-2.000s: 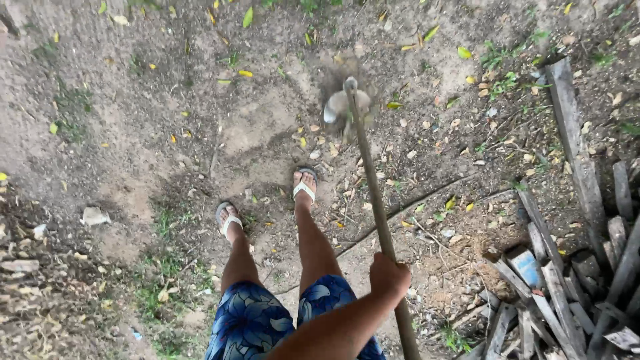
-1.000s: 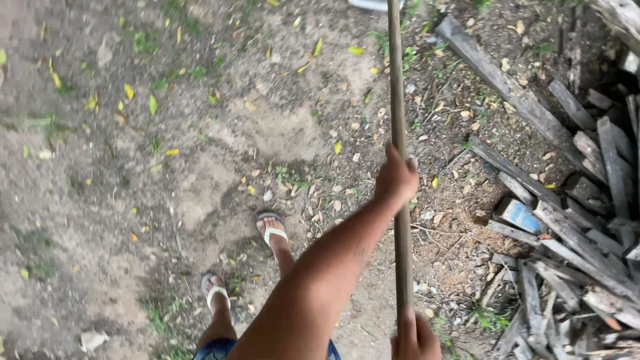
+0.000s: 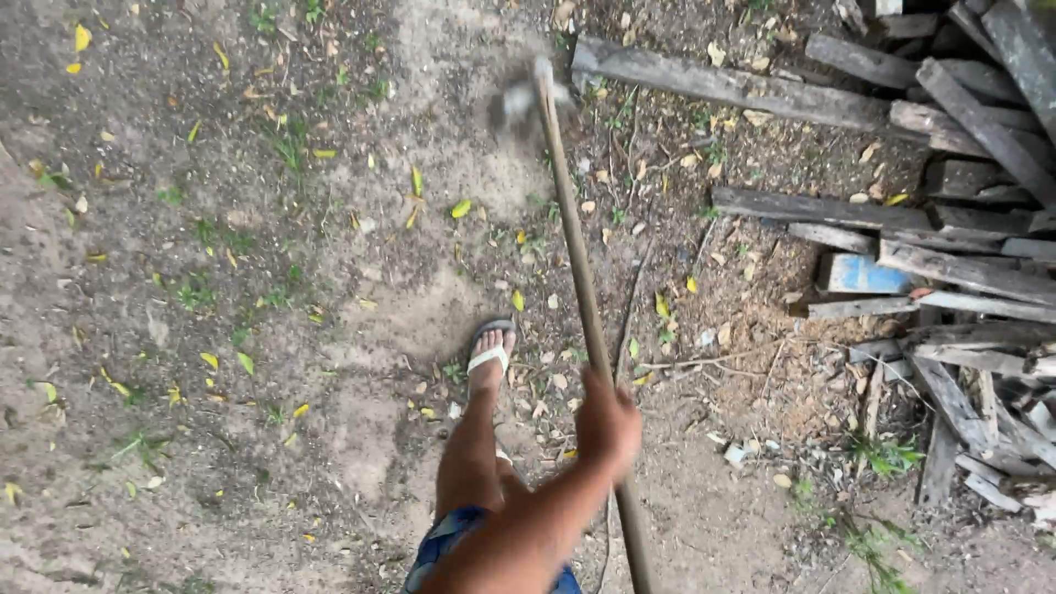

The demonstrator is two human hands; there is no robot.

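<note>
My left hand is closed around the long wooden handle of what looks like a hoe. The handle runs from the bottom edge up to the metal head, which is blurred and lies over the dirt near the end of a long weathered board. My left forearm crosses in front of my legs and patterned blue shorts. The lower end of the handle is cut off by the frame, and my right hand is out of view.
A pile of old grey wooden boards lies on the right, with a blue-and-white piece among them. One sandalled foot stands left of the handle. Thin roots or twigs, yellow leaves and grass tufts dot the ground.
A second ago the tool reached the top edge and my right hand showed low on the handle. The head has come down into view, and my right hand has left it. The view has shifted.
</note>
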